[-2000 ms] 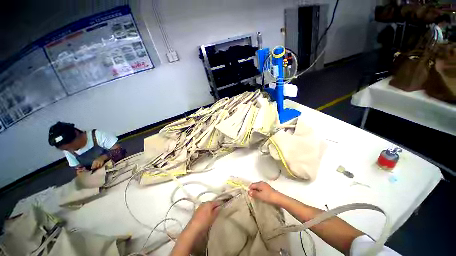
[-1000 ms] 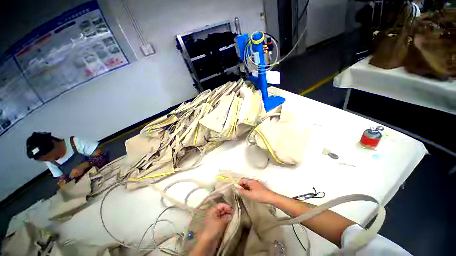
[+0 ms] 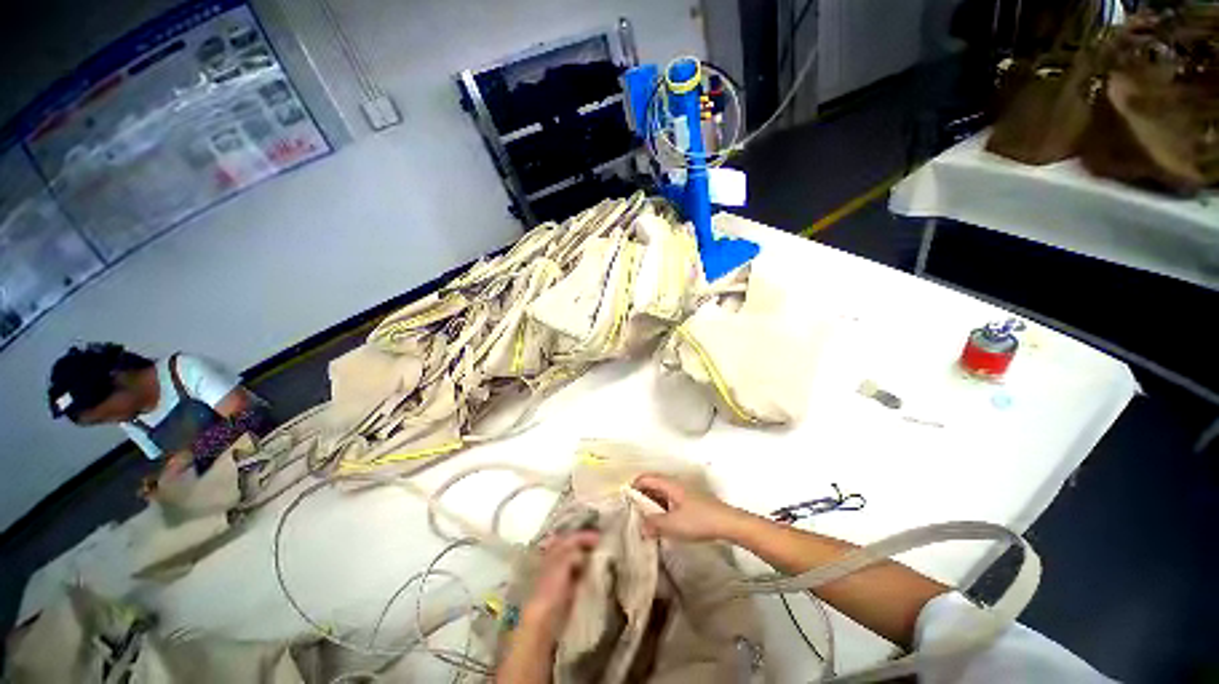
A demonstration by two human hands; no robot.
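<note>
A beige bag [image 3: 702,575] stands at the front of the table with its mouth open and a brownish inside showing. My right hand [image 3: 671,508] grips the upper edge of the bag, where a pale strip shows at the fingertips. My left hand [image 3: 559,577] is blurred at the left side of the mouth, against the bag's fabric; whether its fingers hold the fabric cannot be told. A long beige strap [image 3: 936,537] loops over my right forearm. Dark snips [image 3: 822,504] lie on the table beyond that forearm.
A heap of beige bags with yellow edges [image 3: 535,301] lies behind. A blue stand machine [image 3: 698,174], a red pot [image 3: 989,350] and a small metal piece [image 3: 880,394] are on the white table [image 3: 856,454]. Another person [image 3: 161,401] works at the left. More beige bags [image 3: 80,635] lie front left.
The snips, hidden earlier, now show on the table. My left hand has moved slightly left and up along the bag's mouth. My right hand stays at the edge. The view has turned right and down.
</note>
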